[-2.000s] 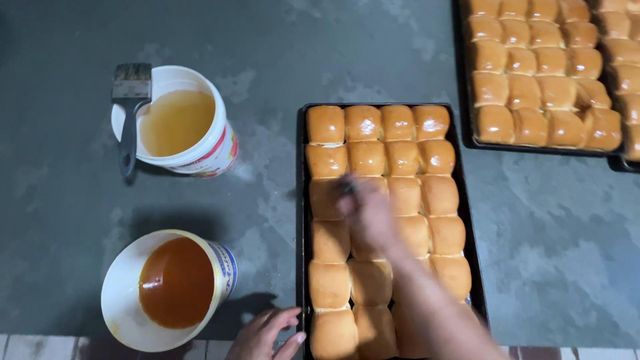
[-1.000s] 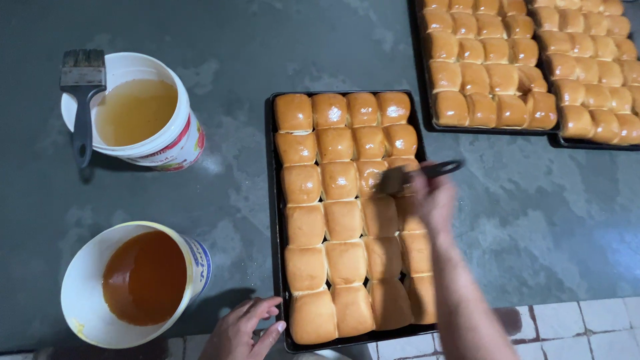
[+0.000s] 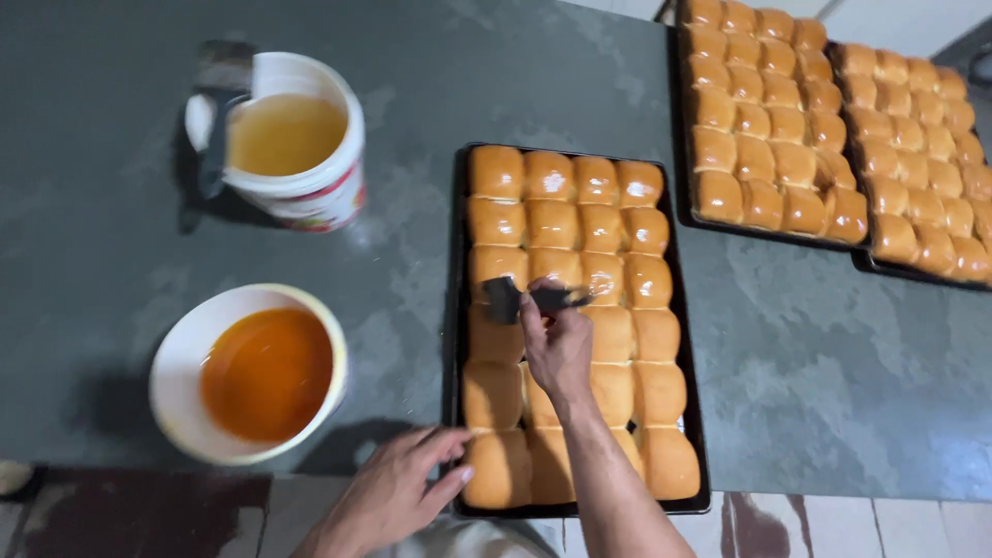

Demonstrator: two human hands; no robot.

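My right hand point(image 3: 559, 349) grips a pastry brush point(image 3: 504, 300) with a black handle over the third and fourth rows of bread rolls point(image 3: 496, 395) in a black baking tray point(image 3: 704, 465). Rolls in the upper rows shine wet; those in the lower rows look matte. With its fingertips at the tray's lower left edge, my left hand point(image 3: 403, 480) holds nothing and its fingers are apart. Left of the tray stands a white tub point(image 3: 325, 384) of orange-brown liquid. Above it, a second white tub point(image 3: 349, 147) holds yellowish liquid, and another brush point(image 3: 215, 139) lies across its rim.
Two more black trays of glossy rolls, a nearer one point(image 3: 775, 235) and a farther one point(image 3: 930, 275), lie at the upper right of the grey counter point(image 3: 814, 372). The counter's front edge runs below the tubs, with a tiled surface point(image 3: 837, 527) beyond it.
The brush in my right hand has moved from the right side of the tray to the left side. More rolls in the third row are glossy than two seconds ago. My left hand remains by the tray's corner.
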